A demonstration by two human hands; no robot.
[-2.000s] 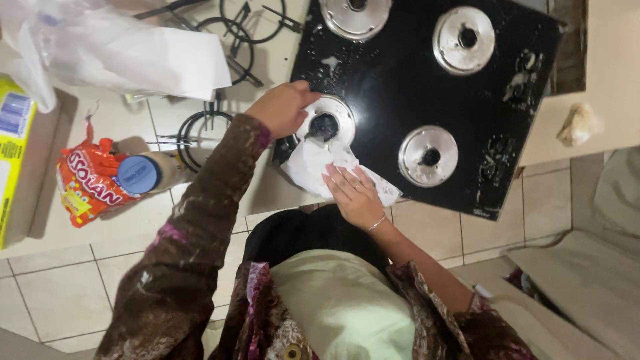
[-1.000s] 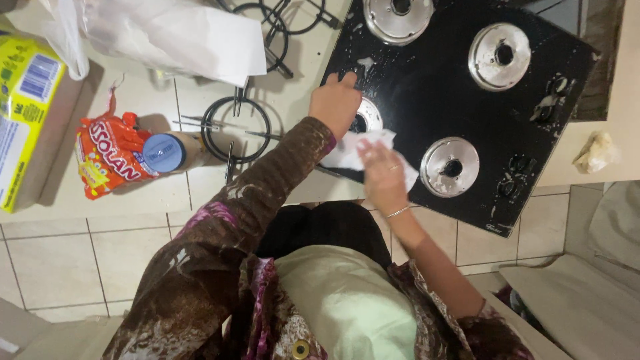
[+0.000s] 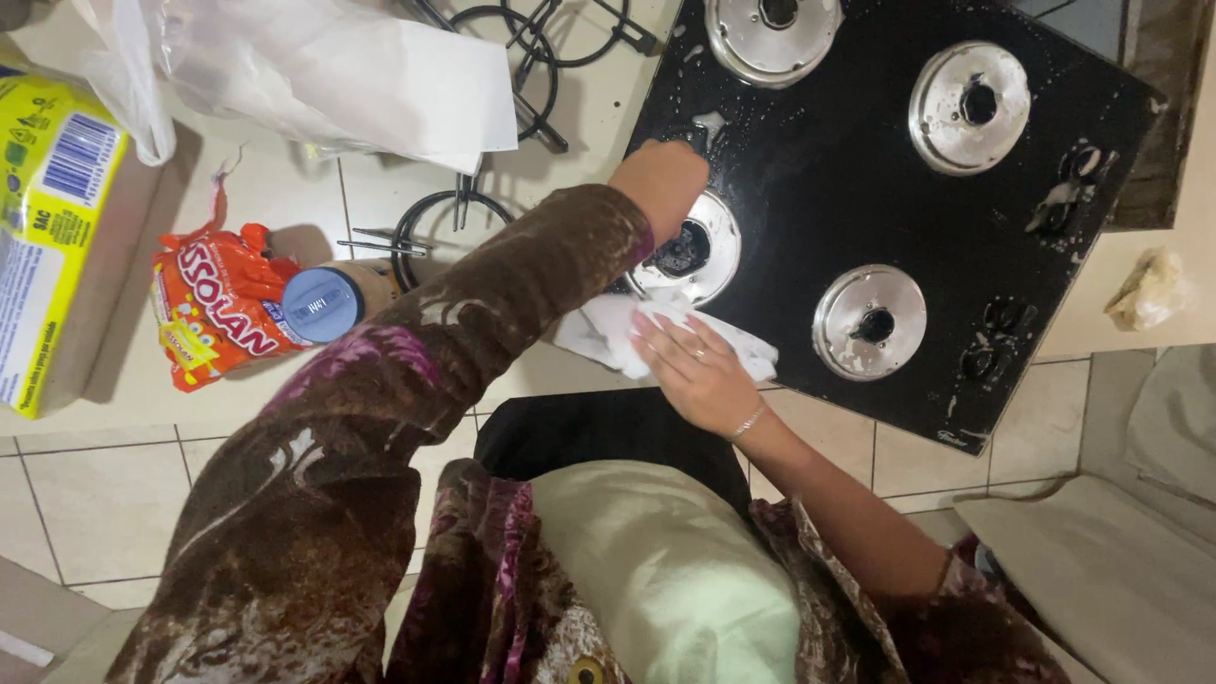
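A black cooktop (image 3: 807, 180) with metal burner bases lies on the counter, wet with drops and whitish residue. My left hand (image 3: 662, 185) is closed over its left edge, beside the near-left burner base (image 3: 712, 252); whether its hidden fingers hold anything cannot be told. Spread fairly flat, my right hand (image 3: 689, 356) presses on a white cloth (image 3: 608, 332) at the cooktop's near edge, just below that same burner. Another burner base (image 3: 869, 323) lies to the right of the cloth.
Black pan supports (image 3: 451, 204) lie left of the cooktop. Farther left are an orange Assolan packet (image 3: 218, 304), a jar with a blue lid (image 3: 323, 304), a yellow-and-white package (image 3: 57, 237) and white plastic bags (image 3: 332, 76). A crumpled pale lump (image 3: 1149, 290) lies on the right counter.
My right hand has gone from bunched on the cloth to laid flatter over it, nearer the counter's front edge. The cloth has shifted off the burner's near side. My left hand stays near the burner.
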